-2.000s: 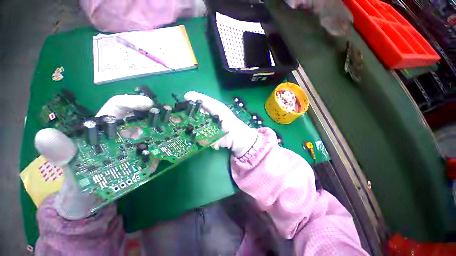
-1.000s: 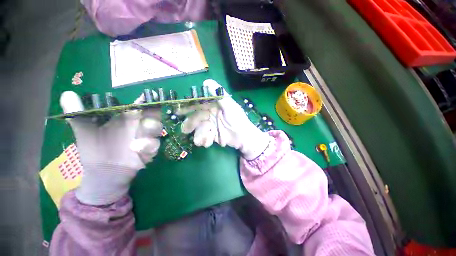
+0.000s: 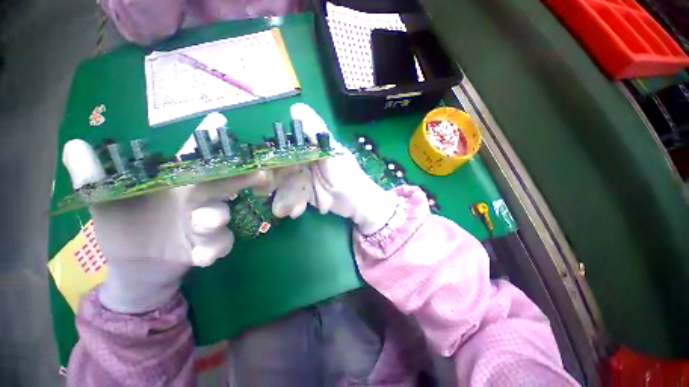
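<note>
A long green circuit board (image 3: 181, 172) is held up above the table, seen nearly edge-on, its dark upright capacitors pointing up and away. My left hand (image 3: 155, 227), in a white knit glove, grips the board's left part from below, thumb at the left end. My right hand (image 3: 332, 178), also gloved, holds the right end, fingers curled under it. Another circuit board (image 3: 253, 215) lies on the mat, partly hidden below the held one. A further board (image 3: 378, 162) lies right of my right hand, partly covered. A yellowish label sheet (image 3: 75, 261) lies at left.
A record sheet (image 3: 219, 79) with a pink pen (image 3: 219, 73) lies at the far side. A black bin (image 3: 400, 98), yellow tub (image 3: 446, 159) and small yellow-headed item (image 3: 482, 214) stand or lie toward the conveyor (image 3: 551, 151). Red trays (image 3: 627, 45) are beyond. A person's pink sleeve (image 3: 151, 15) shows opposite.
The held board has turned from a tilted view of its component face to edge-on, then tipped back slightly. Both hands have kept hold, with the left fingers curled beneath it.
</note>
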